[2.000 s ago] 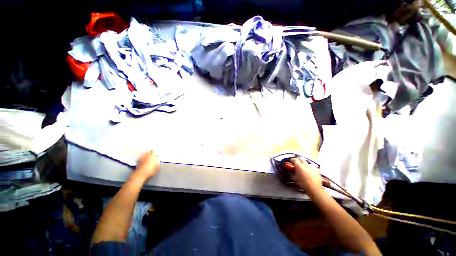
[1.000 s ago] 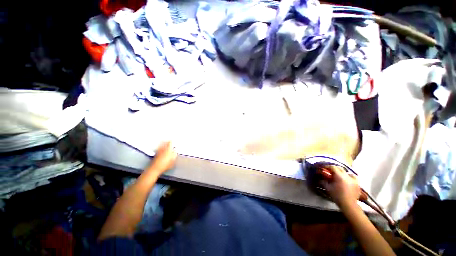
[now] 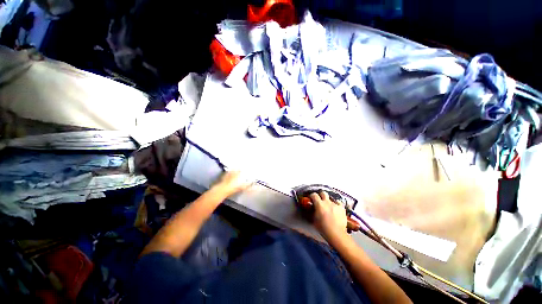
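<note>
A long narrow pale fabric strip (image 3: 419,238) lies along the near edge of the white pressing table (image 3: 350,157), its right end showing beyond the iron. A thin dark line runs along its left part. My left hand (image 3: 233,182) is on the strip left of the iron, fingertips closed at its edge; the exact grip is blurred. My right hand (image 3: 328,215) is shut on the reddish-brown handle of the iron (image 3: 303,193), whose dark pointed base rests on the strip, pointing left. The base hides the strip under it.
Loose strips (image 3: 300,126) lie at the table's back left, beside red-orange cloth (image 3: 272,12). A tied blue-grey bundle (image 3: 416,83) and scissors (image 3: 510,163) are at the right. The iron's cord (image 3: 380,240) runs lower right. Stacked garment pieces (image 3: 71,139) are left.
The iron in my right hand has moved left along the strip, close to my left hand, uncovering the strip's right end. The view has swung left, showing more of the stacked pieces.
</note>
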